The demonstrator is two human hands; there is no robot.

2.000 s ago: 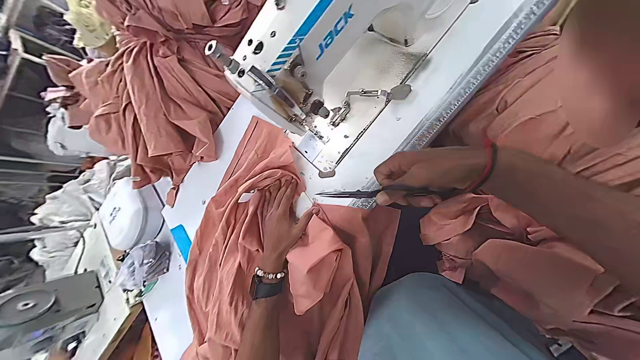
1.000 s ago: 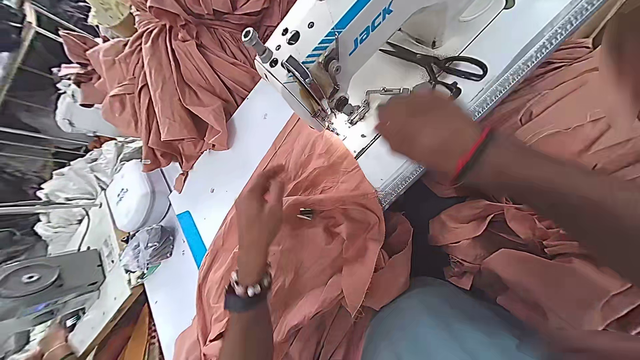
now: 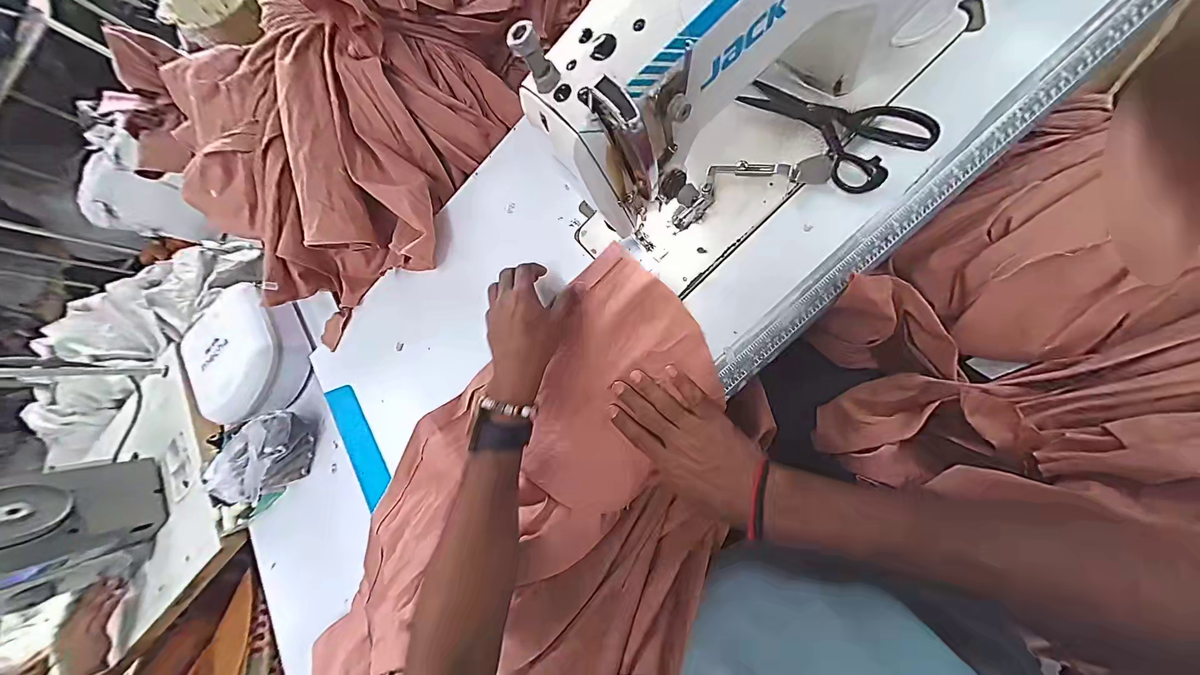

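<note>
Salmon-pink fabric [image 3: 600,422] lies over the white table, its upper corner at the needle area of a white Jack sewing machine [image 3: 647,84]. My left hand [image 3: 527,328] rests at the fabric's left edge near that corner, its fingers bent; whether it pinches the cloth I cannot tell. Flat on the fabric, with fingers spread, is my right hand [image 3: 689,441]. Black-handled scissors [image 3: 834,127] lie on the machine bed under the arm, right of the presser foot, touched by neither hand.
More pink fabric is heaped at the upper left [image 3: 347,122] and on the right [image 3: 1031,375]. A measuring tape [image 3: 844,272] runs along the table's front edge. A blue strip [image 3: 358,445] is on the table's left part. Another person's hand [image 3: 89,619] shows at lower left.
Two seconds ago my right hand held the scissors by the cloth; they now lie on the machine bed. That hand has come down onto the fabric, and the fabric's upper part is spread flatter.
</note>
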